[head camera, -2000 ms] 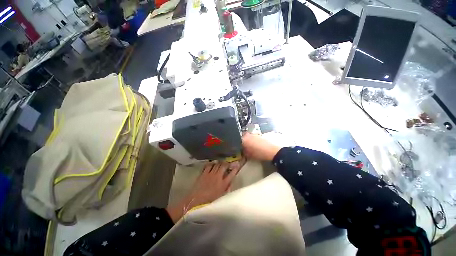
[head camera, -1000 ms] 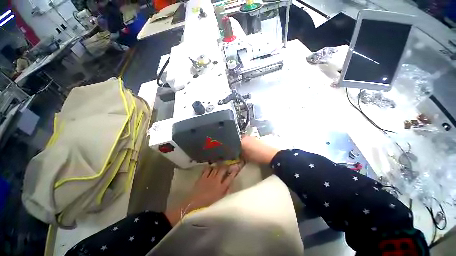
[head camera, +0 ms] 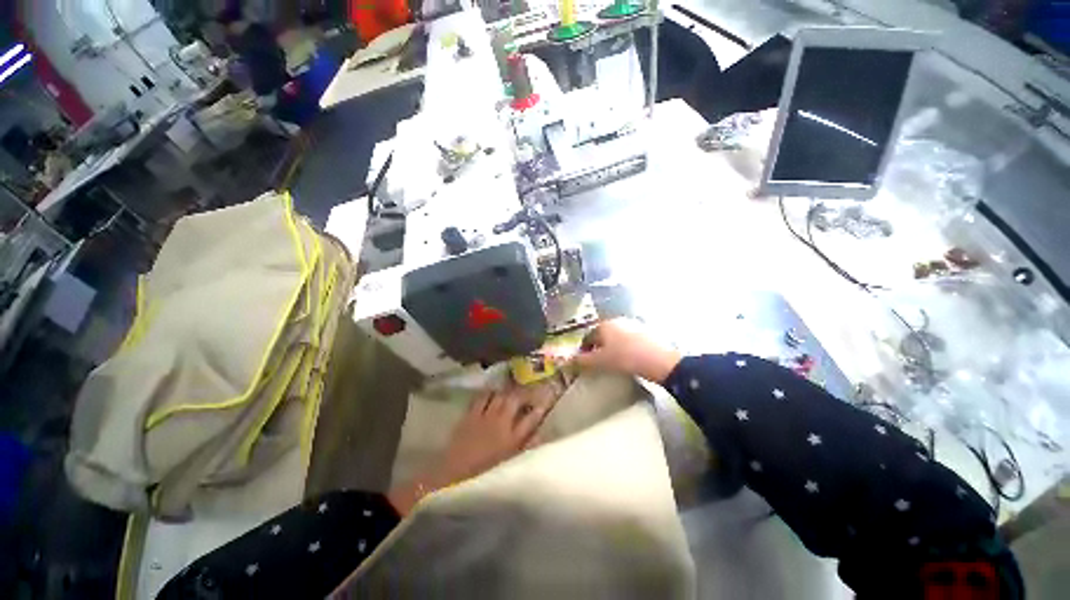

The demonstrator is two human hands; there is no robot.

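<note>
The beige workpiece (head camera: 563, 498) lies under and in front of the machine head, with a raised fold and a yellow edge towards me. The pattern tacker (head camera: 475, 307) has a dark grey front plate with a red logo. A small yellow presser clamp (head camera: 534, 369) shows below the head. My left hand (head camera: 483, 436) lies flat with spread fingers on the cloth, left of the clamp. My right hand (head camera: 624, 352) is right of the clamp, with thumb and fingers pinched together at the cloth's edge; what they pinch is too small to tell.
A stack of beige workpieces with yellow edges (head camera: 223, 340) stands at left. A control screen (head camera: 839, 115) stands behind the table at right. Clear plastic bags (head camera: 968, 369), cables and small brownish pieces (head camera: 946, 264) lie at right. Thread cones (head camera: 519, 80) stand behind the head.
My right hand has moved slightly right, away from the machine head, and more of the clamp area shows. My left hand stays on the cloth. The view has shifted a little.
</note>
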